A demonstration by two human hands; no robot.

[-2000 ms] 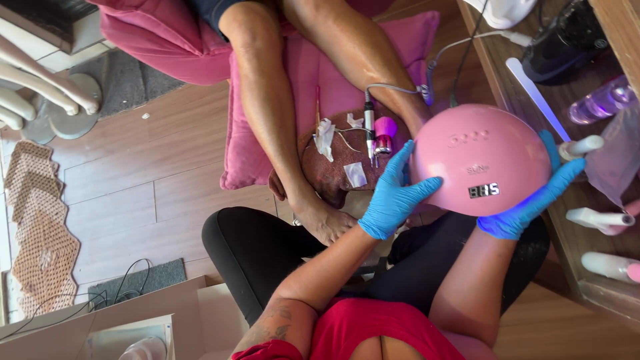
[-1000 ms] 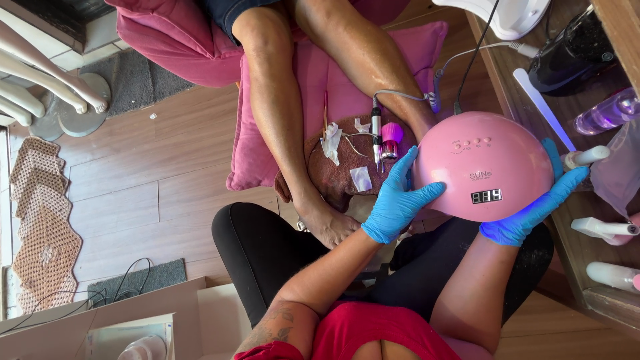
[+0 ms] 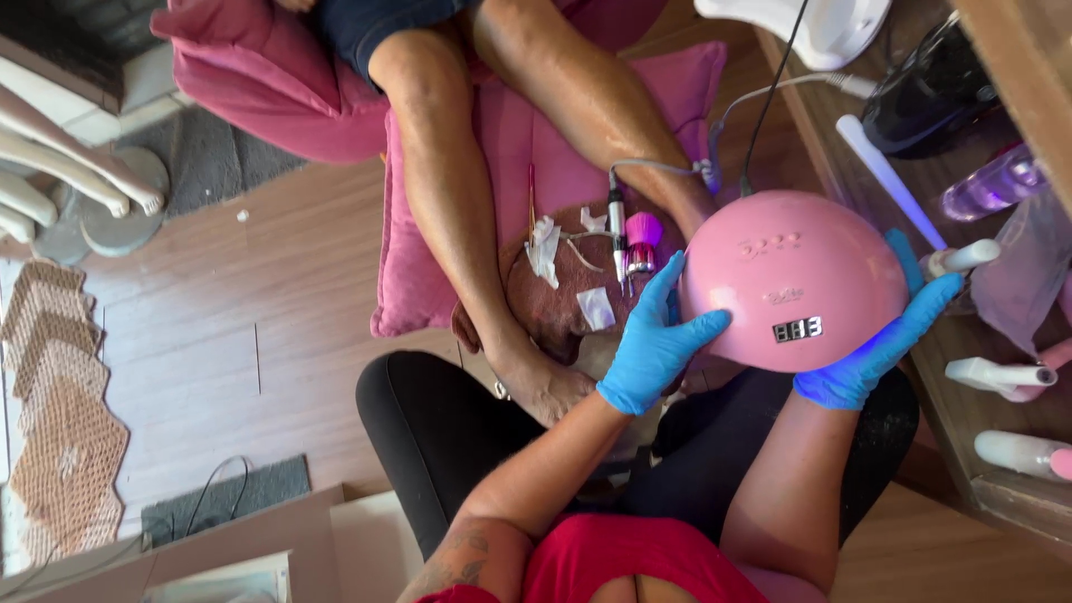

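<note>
A pink dome-shaped nail lamp (image 3: 787,268) with a lit digital display sits between my two blue-gloved hands. My left hand (image 3: 657,339) grips its left side, thumb on the shell. Around the lower right edge, my right hand (image 3: 879,343) holds it from beneath, lit by blue-violet light. The lamp hides the other person's far foot; that person's near foot (image 3: 544,389) rests bare beside my left wrist. Left of the lamp, a nail drill handpiece (image 3: 617,230), a pink brush (image 3: 642,239), white wipes (image 3: 544,251) and a thin stick (image 3: 531,201) lie on a brown towel (image 3: 548,293).
A pink cushion (image 3: 419,276) lies under the person's legs. At right, a wooden shelf unit (image 3: 938,427) holds a black device (image 3: 930,92), a violet-lit bottle (image 3: 992,184), a white wand (image 3: 892,180) and several bottles. Cords run from the lamp and drill. Mannequin legs (image 3: 75,159) stand at left.
Both hands keep hold of the lamp, which stays in nearly the same place. The number on its display has dropped.
</note>
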